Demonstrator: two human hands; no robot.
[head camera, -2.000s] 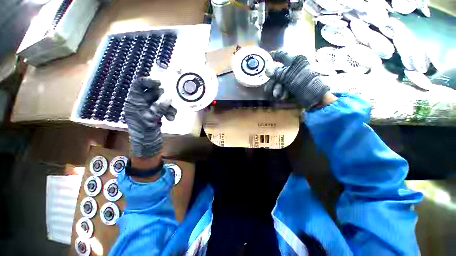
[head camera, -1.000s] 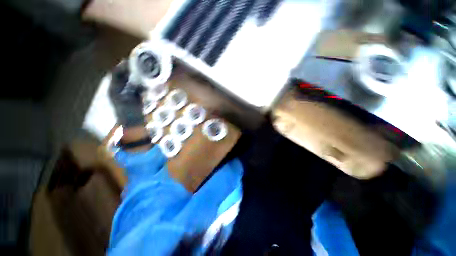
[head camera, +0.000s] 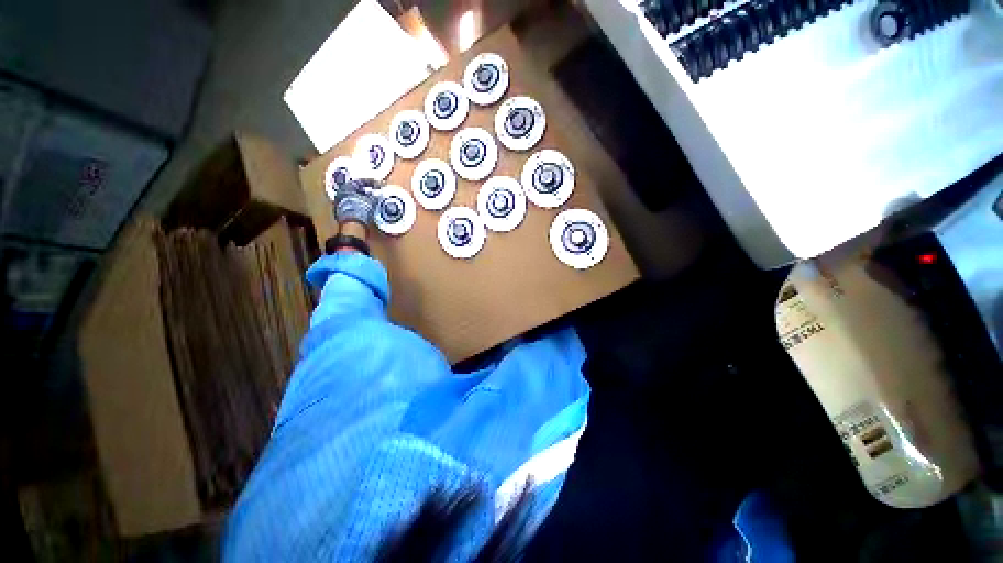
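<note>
Pale discs with dark ringed centres, the finished assemblies (head camera: 473, 154), lie in rows on a brown cardboard sheet (head camera: 484, 291). My left hand (head camera: 355, 203), in a grey knitted glove, is at the sheet's left edge. Its fingers are at the rims of two discs, one above it (head camera: 340, 176) and one to its right (head camera: 393, 210). Both discs appear to lie on the sheet. The fingers are small and partly hide the rims, so I cannot tell whether they grip one. My right hand is out of the picture.
A white parts tray (head camera: 759, 181) with black rows is at upper right. A cardboard flap (head camera: 869, 385) hangs from the machine edge with a red light. An open carton of upright brown dividers (head camera: 237, 352) stands left. White paper (head camera: 357, 77) lies beyond the sheet.
The view has swung left and down from the machine to the cardboard sheet. My left hand has carried a disc from beside the tray to the rows. My right hand has left the picture.
</note>
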